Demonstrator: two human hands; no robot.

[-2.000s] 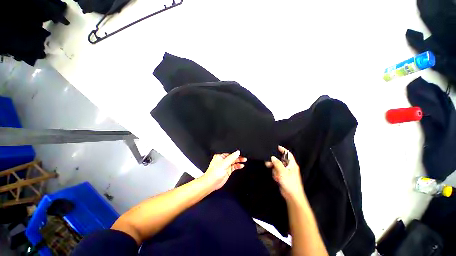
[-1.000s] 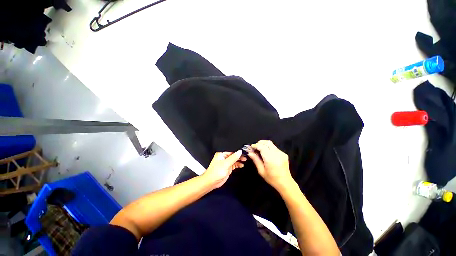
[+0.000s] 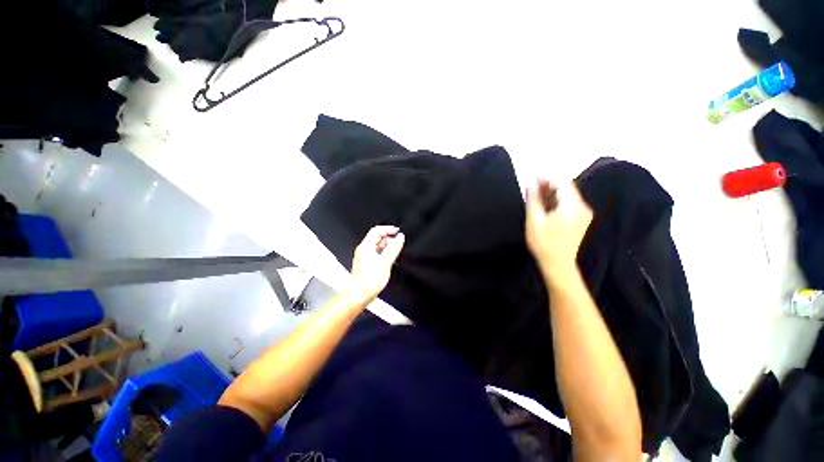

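Note:
A black jacket (image 3: 452,262) lies bunched on the white table in front of me, with a thin zipper line on its right part. My left hand (image 3: 376,260) is over its left part, fingers curled and pinched on a bit of dark cloth. My right hand (image 3: 557,222) is over the jacket's middle right, raised and blurred, its fingers curled round a small dark patch. Whether that is a tool, cloth or shadow I cannot tell.
A black hanger (image 3: 271,68) lies at the upper left beside dark garments (image 3: 63,81). At the right are a blue bottle (image 3: 752,93), a red cone (image 3: 753,180), a small bottle (image 3: 807,303) and more dark garments. Blue bins (image 3: 167,392) and a wooden stool (image 3: 77,361) stand lower left.
My hands were together at the jacket and are now wide apart. My right hand has moved up and right, my left slightly up and left. The jacket's middle is raised into a new fold.

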